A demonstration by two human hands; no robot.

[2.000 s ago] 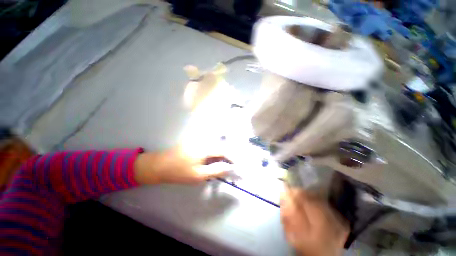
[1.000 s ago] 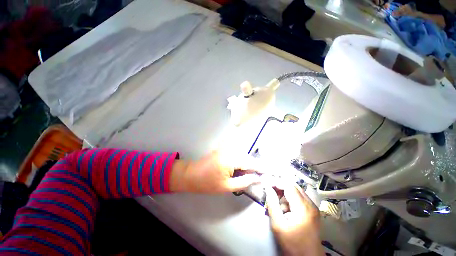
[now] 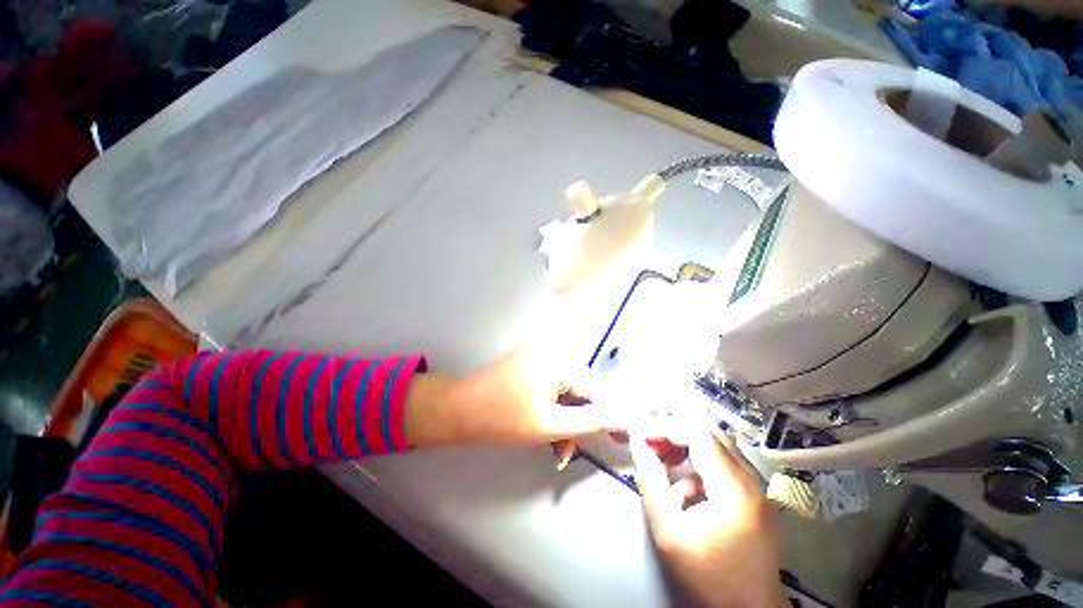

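Note:
My left hand reaches in from the left, its fingertips curled at the needle area. My right hand is below the machine head, its thumb and fingers bent together close to my left fingertips. Any workpiece between the fingertips is washed out by glare, so I cannot tell what they hold. The beige-grey sewing machine head is at the right, with the metal presser foot area just above my right fingers. The cream sewing lamp shines on the machine bed.
A thick white roll lies on the machine head. A ribbed cream piece is beside my right hand. A grey cut panel lies on the table at far left. Dark fabric is behind; light blue fabric is top right. An orange basket is lower left.
Since the earliest frame, the view has steadied and shifted, and my right hand has come up close to my left. Over the last second, both hands have stayed at the needle with small finger shifts.

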